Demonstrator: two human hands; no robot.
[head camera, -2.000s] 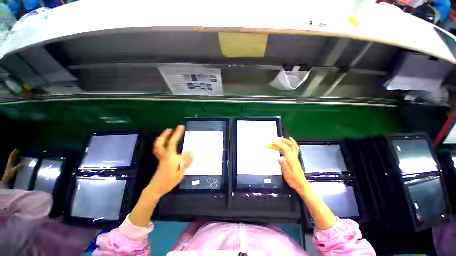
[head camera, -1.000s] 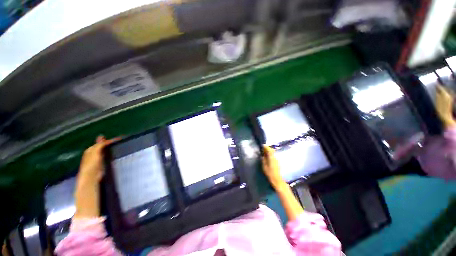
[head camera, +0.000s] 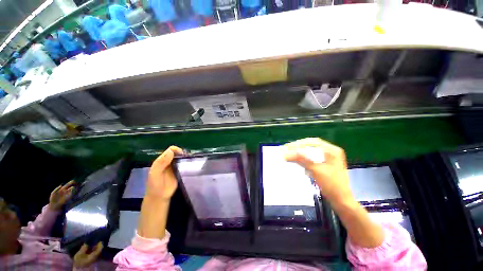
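Observation:
A black two-slot tray (head camera: 265, 242) lies in front of me with two tablets. My left hand (head camera: 163, 177) holds the left tablet (head camera: 213, 198) by its upper left corner. This tablet is tilted, its upper end raised from the slot, its screen pale lilac. The right tablet (head camera: 283, 193) lies in its slot with a bright white screen. My right hand (head camera: 324, 166) is over its upper right part, fingers bent together and slightly blurred. A pale patch shows between the fingers; I cannot tell if it is an object or the screen.
Trays with tablets lie at left (head camera: 130, 227) and right (head camera: 378, 185), beside a black tray stack (head camera: 426, 196). A person in pink (head camera: 39, 238) handles a tray at far left. A white shelf (head camera: 212, 53) with papers runs above the green bench (head camera: 381, 138); a dark plug (head camera: 197, 114) hangs there.
My hands have left the tray's sides. The left hand has taken hold of the left tablet and raised its upper end; the right hand has moved over the right tablet. The view has turned back left.

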